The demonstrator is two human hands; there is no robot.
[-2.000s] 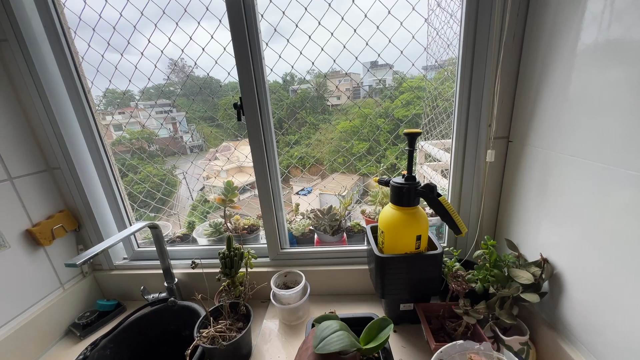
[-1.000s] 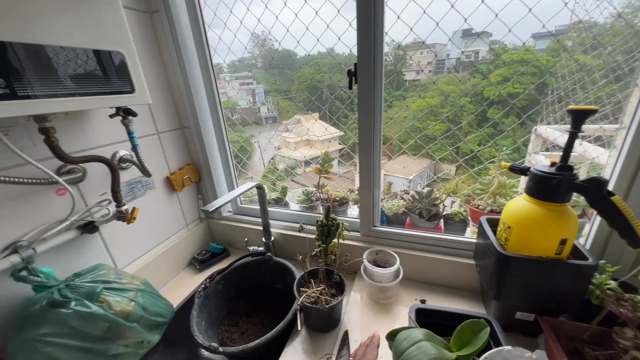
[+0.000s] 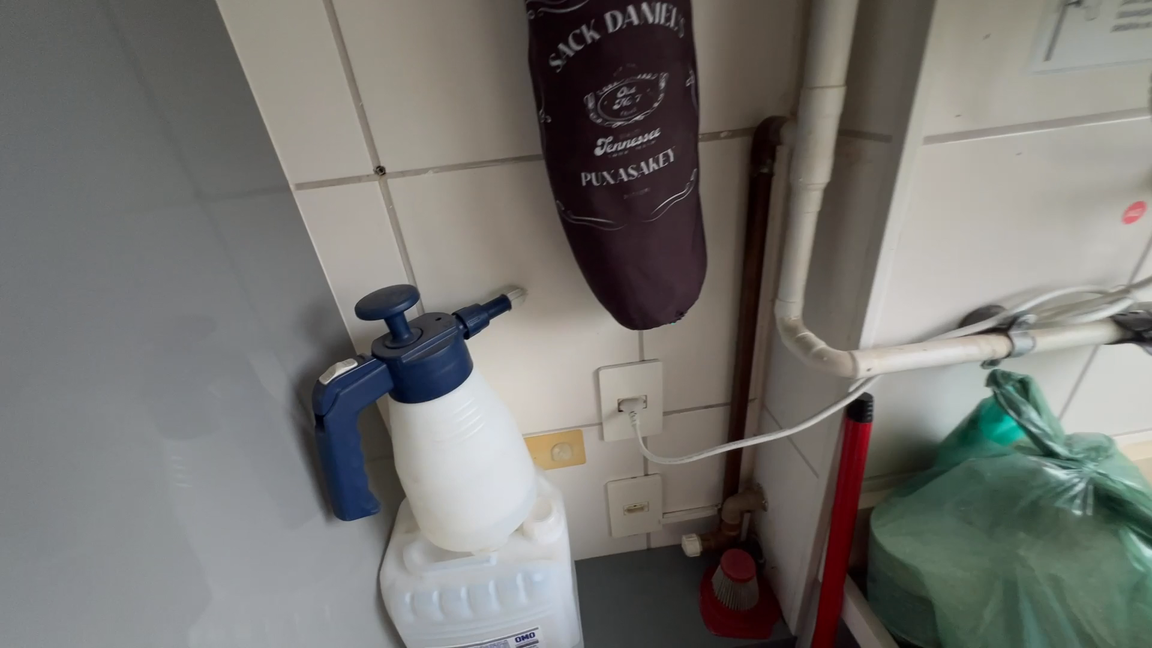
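Observation:
Neither of my hands shows in the head view now. A white pump pressure sprayer (image 3: 463, 459) with a navy-blue head, plunger and trigger handle stands on top of a white plastic jug (image 3: 486, 585), tilted slightly, its nozzle pointing up to the right. A dark printed fabric bag (image 3: 625, 162) hangs on the tiled wall above and to the right of it. A tied green plastic bag (image 3: 1017, 531) sits at the lower right.
A smooth grey surface (image 3: 162, 324) fills the left side. A wall outlet (image 3: 630, 400) holds a plug with a white cable. White pipes (image 3: 814, 180), a red pole (image 3: 841, 531) and a red item with a pleated filter (image 3: 738, 585) are at the right.
The view has swung far left, from the window, plants and yellow sprayer to the tiled corner. Part of a hand at the bottom edge one second ago is out of view now.

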